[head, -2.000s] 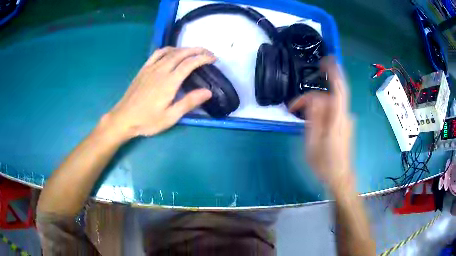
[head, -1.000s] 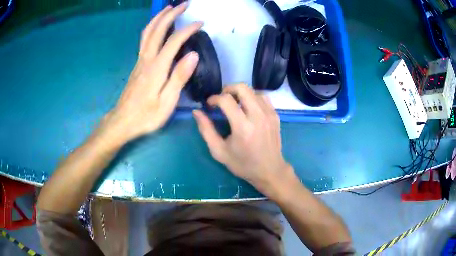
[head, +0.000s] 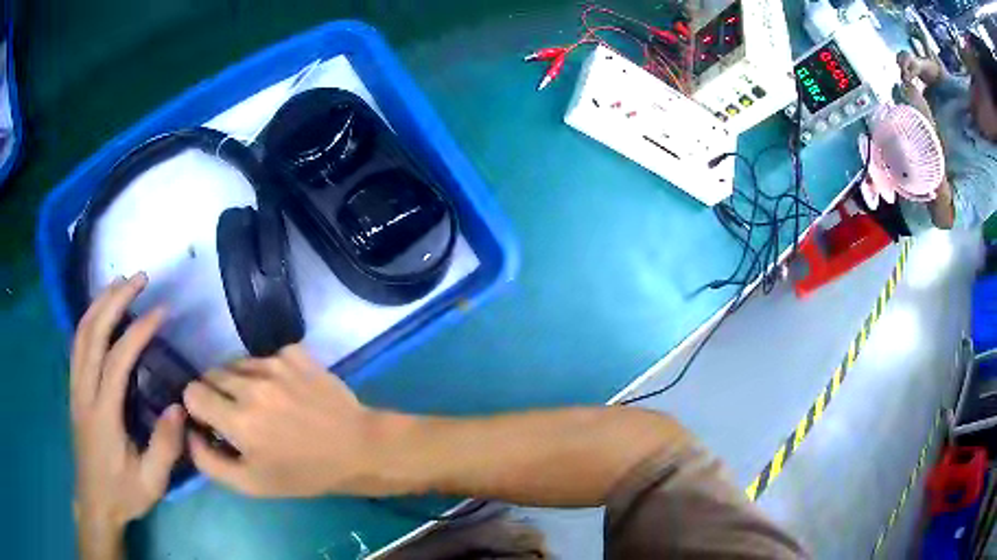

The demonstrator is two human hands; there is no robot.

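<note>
Black headphones (head: pixel 260 287) lie on a white sheet (head: pixel 164 235) in a blue tray (head: pixel 501 257). My left hand (head: pixel 115 405) holds the left ear cup (head: pixel 164 383) at the tray's near left corner, fingers over it and thumb at its lower side. My right hand (head: pixel 273 427) is curled at that cup's lower edge, its fingertips pinched together. What they pinch is hidden, but a thin black cable (head: pixel 432 512) shows below my right forearm. A long black case (head: pixel 361 197) with two glossy ovals lies beside the other ear cup.
A long white box (head: pixel 651 126) and power supplies with lit digits (head: pixel 831 88) stand at the upper right, with red clips (head: pixel 547 63) and tangled black wires (head: pixel 765 219). Beyond the bench edge are a red stool (head: pixel 842 252), a pink fan (head: pixel 905 153) and a person (head: pixel 968 120).
The view has swung right, so the tray appears tilted and farther left. My right hand has come from the tray's right side to the left ear cup. My left hand stays on that cup.
</note>
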